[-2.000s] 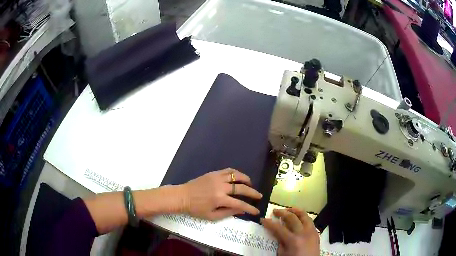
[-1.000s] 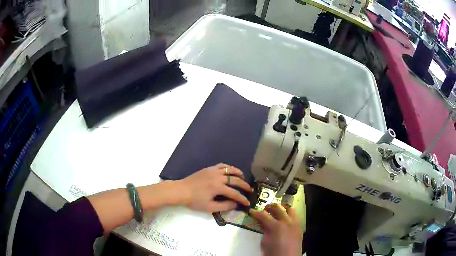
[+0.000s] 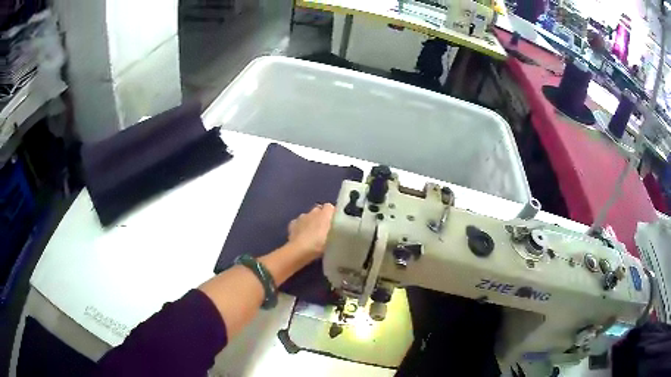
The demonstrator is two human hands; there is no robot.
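Observation:
A dark navy fabric panel point(image 3: 268, 202) lies flat on the white table, left of the sewing machine head point(image 3: 353, 235). Its near right corner reaches the presser foot point(image 3: 353, 305), lit by the lamp. My left hand point(image 3: 313, 227) rests on the panel beside the machine head; its fingers are partly hidden behind the head, so its grip cannot be told. My right hand is not seen; a dark sleeve point(image 3: 641, 353) shows at the lower right edge. Small dark pieces point(image 3: 449, 331) are heaped under the machine arm.
A folded dark bundle point(image 3: 151, 162) lies at the table's far left. A translucent white bin point(image 3: 382, 110) stands behind the table. A red-covered table point(image 3: 581, 162) with dark thread cones point(image 3: 573, 87) is at right. Dark cloth point(image 3: 51, 353) lies at lower left.
My left hand has moved from near the needle to farther up the panel, beside the machine head. My right hand has left the needle area and gone out of view. The camera view has shifted.

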